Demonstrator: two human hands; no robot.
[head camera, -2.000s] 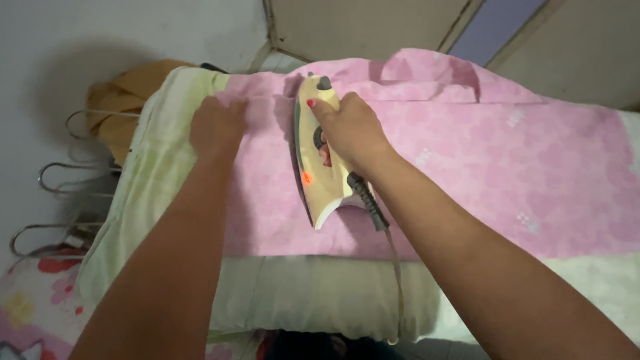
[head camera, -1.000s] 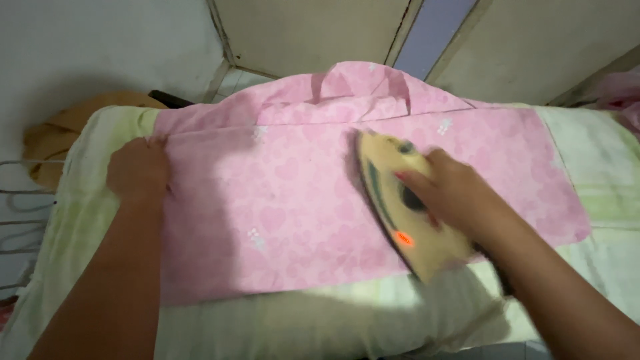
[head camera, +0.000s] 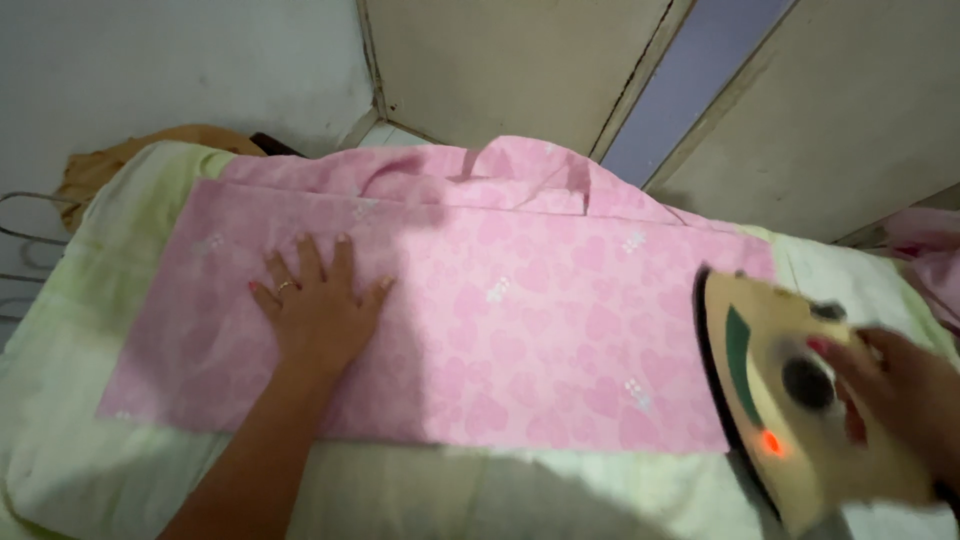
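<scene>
A pink cloth with a heart pattern (head camera: 510, 330) lies spread and folded over a padded surface covered in pale green and white fabric (head camera: 382, 487). My left hand (head camera: 319, 307) rests flat on the left part of the cloth, fingers spread, a ring on one finger. At the right end of the cloth, my right hand (head camera: 892, 390) grips the handle of a cream electric iron (head camera: 795, 450). The iron is slightly blurred, with an orange light glowing on its side. Whether its soleplate touches the cloth cannot be told.
Behind the far edge, the pink cloth bunches up in loose folds (head camera: 525, 165). Metal wire hooks (head camera: 34, 217) and a mustard-brown cloth (head camera: 82, 176) are at the left. Another pink cloth (head camera: 926, 255) lies at the far right. A wall and door-like panels (head camera: 502, 67) stand behind.
The iron has moved right across the cloth in my right hand. My left hand has shifted from the cloth's left edge inward and now lies flat with its fingers spread.
</scene>
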